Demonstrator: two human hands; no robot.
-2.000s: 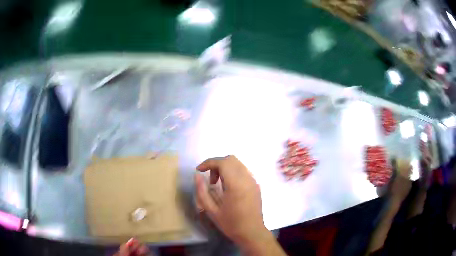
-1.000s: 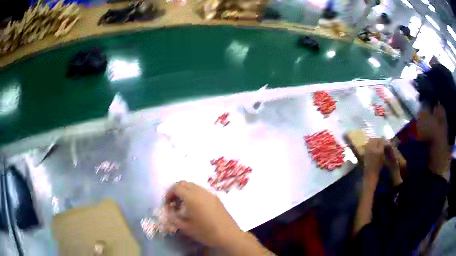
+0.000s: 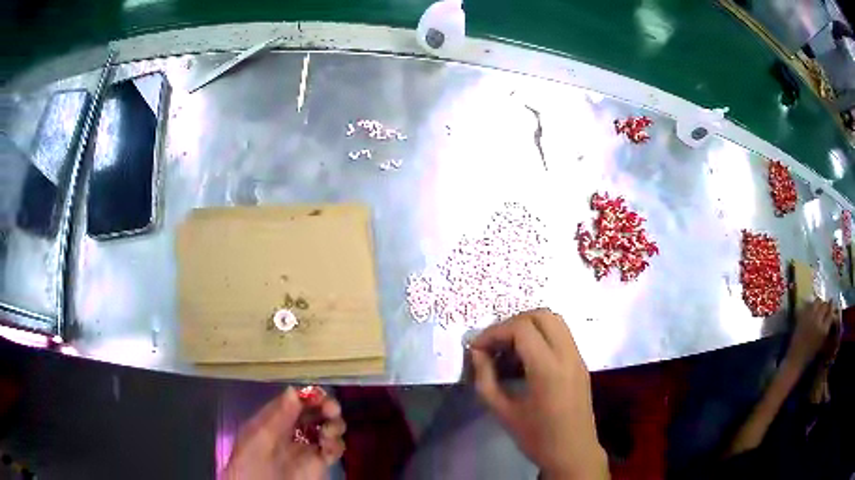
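My left hand [image 3: 286,433] is at the bottom, below the cardboard pad [image 3: 234,272], closed round red-and-white pieces [image 3: 307,397]. My right hand [image 3: 539,380] is at the lower edge of the wide heap of small white parts [image 3: 506,262]. Its fingertips are bent together with a tiny pale speck, seemingly a small white part [image 3: 471,337], at them. No stick can be made out in either hand. The round white glue cap [image 3: 285,320] sits on the pad with brown stains round it.
Red-and-white heaps [image 3: 616,238] lie to the right. Small white bits [image 3: 375,129], a thin dark tool [image 3: 537,136], a pale stick [image 3: 303,82] and a grey strip [image 3: 234,64] lie beyond. A white bottle [image 3: 441,26] is at the far edge, a phone [image 3: 125,155] left, another person's hands [image 3: 814,323] right.
The view has turned back left and down, bringing the whole pad and my left hand into view. My right hand is now at the white heap's near edge.
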